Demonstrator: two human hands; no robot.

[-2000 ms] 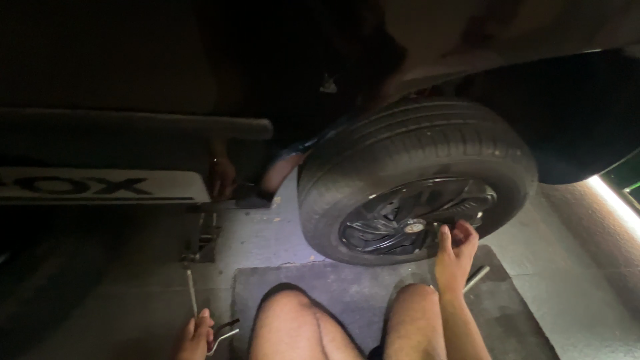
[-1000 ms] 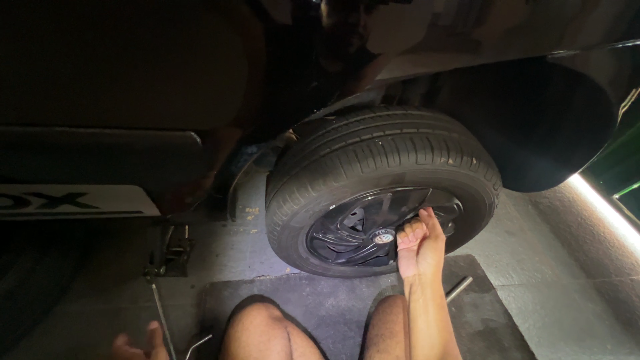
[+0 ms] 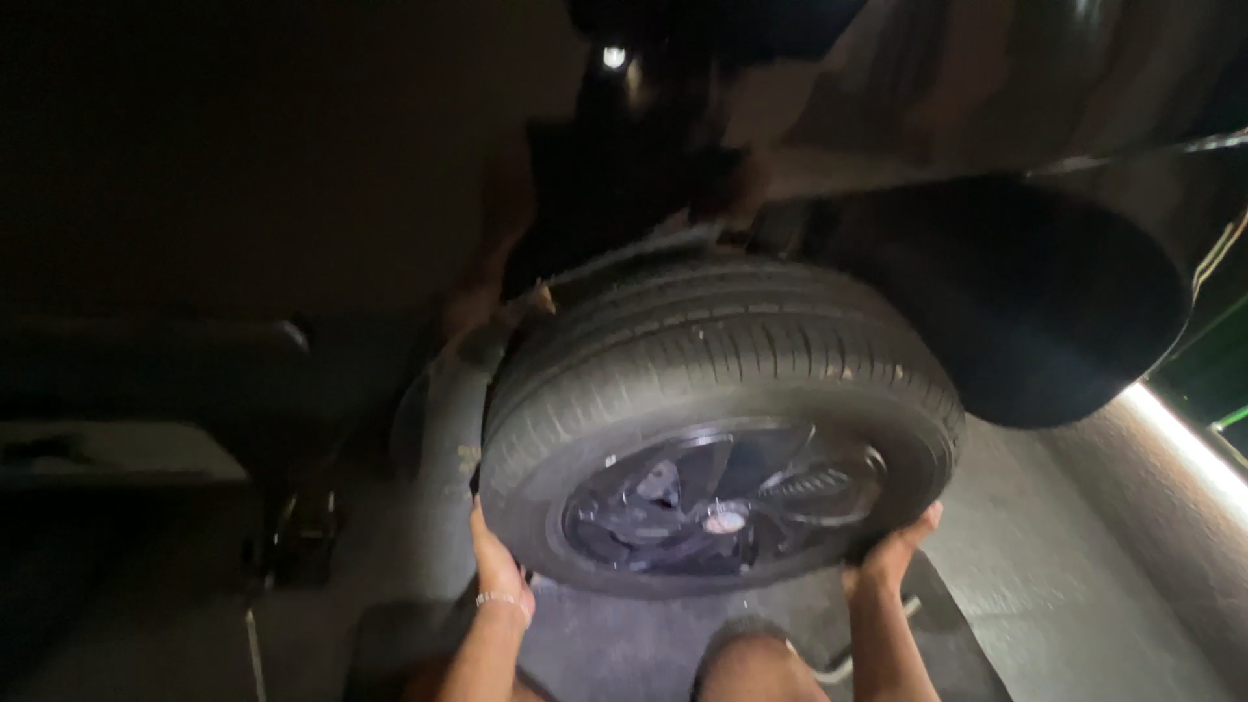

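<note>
A car wheel with a black rubber tyre (image 3: 721, 366) and a dark multi-spoke rim (image 3: 682, 497) fills the middle of the head view, tilted, by the car's wheel arch. My left hand (image 3: 499, 565) grips the tyre's lower left side, with a thin bracelet at the wrist. On the lower right side of the tyre, my right hand (image 3: 892, 556) grips it too. The fingertips of both hands are partly hidden behind the tyre. A light centre cap (image 3: 725, 518) shows in the rim.
The dark car body (image 3: 341, 175) rises above and behind. A car jack (image 3: 300, 536) stands at the left, with a metal rod (image 3: 255, 653) below it. Near my right forearm a bent metal tool (image 3: 838, 671) lies on the dark mat (image 3: 960, 634). A bright light strip (image 3: 1185, 439) runs at the right.
My left hand has moved from the rod by the jack to the tyre's left side. My right hand has moved from the rim to the tyre's lower right edge. Both now hold the tyre.
</note>
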